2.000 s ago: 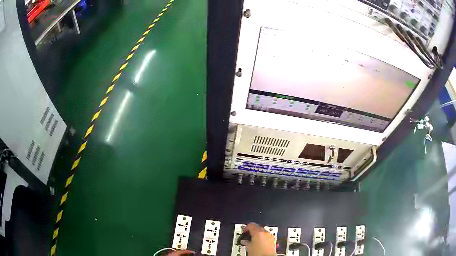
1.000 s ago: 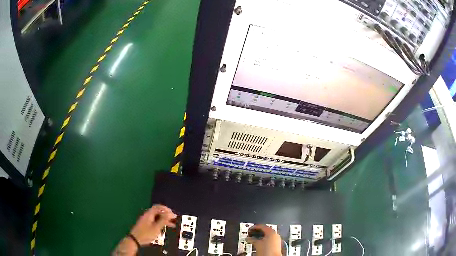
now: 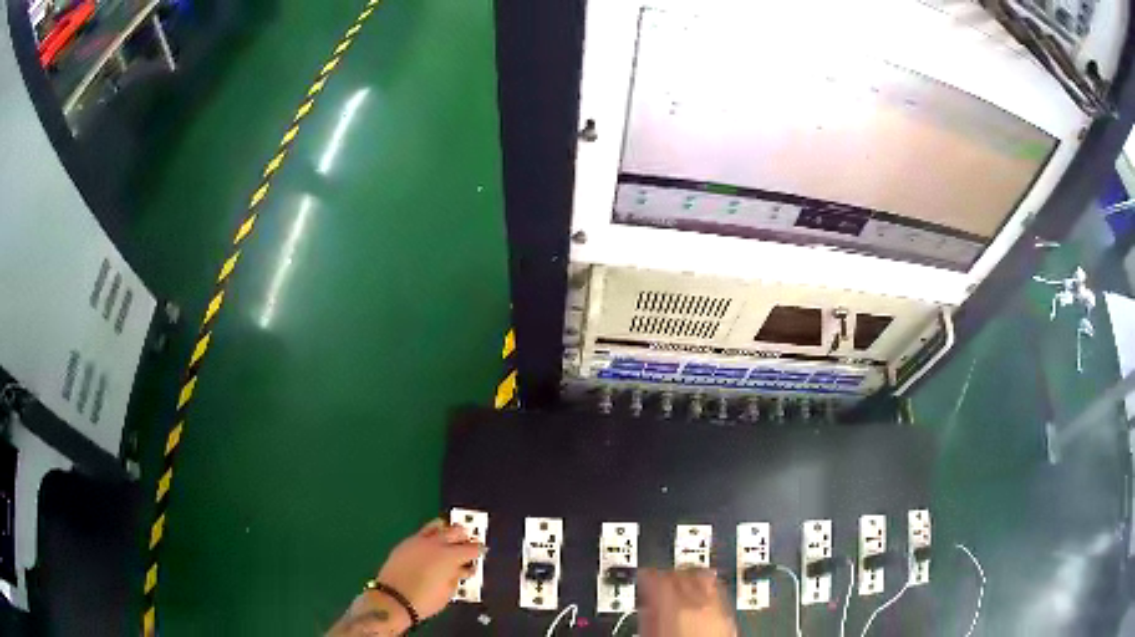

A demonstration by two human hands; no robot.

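Observation:
Eight white test sockets stand in a row on the black shelf (image 3: 672, 473). My left hand (image 3: 423, 575) has its fingertips at the leftmost socket (image 3: 471, 575); they hide whether an adapter is there. Black power adapters sit on the second socket (image 3: 539, 571) and the third socket (image 3: 620, 575). My right hand (image 3: 688, 606), blurred, covers the lower part of the fourth socket (image 3: 693, 540); its grip is hidden. Black adapters also sit on the four sockets to the right, such as the fifth (image 3: 756, 571). Thin white cords (image 3: 797, 604) hang from the row.
Behind the shelf stands the rack with a wide monitor (image 3: 822, 143) and a beige industrial computer (image 3: 734, 326), with connectors below it. Green floor with yellow-black tape (image 3: 249, 218) lies left. A grey panel (image 3: 69, 286) is at the left edge, white wiring (image 3: 1070, 299) at the right.
Black adapters now sit on the second and third sockets, bare or hand-covered two seconds ago. My left hand has come up to the leftmost socket. My right hand has moved from the third to the fourth.

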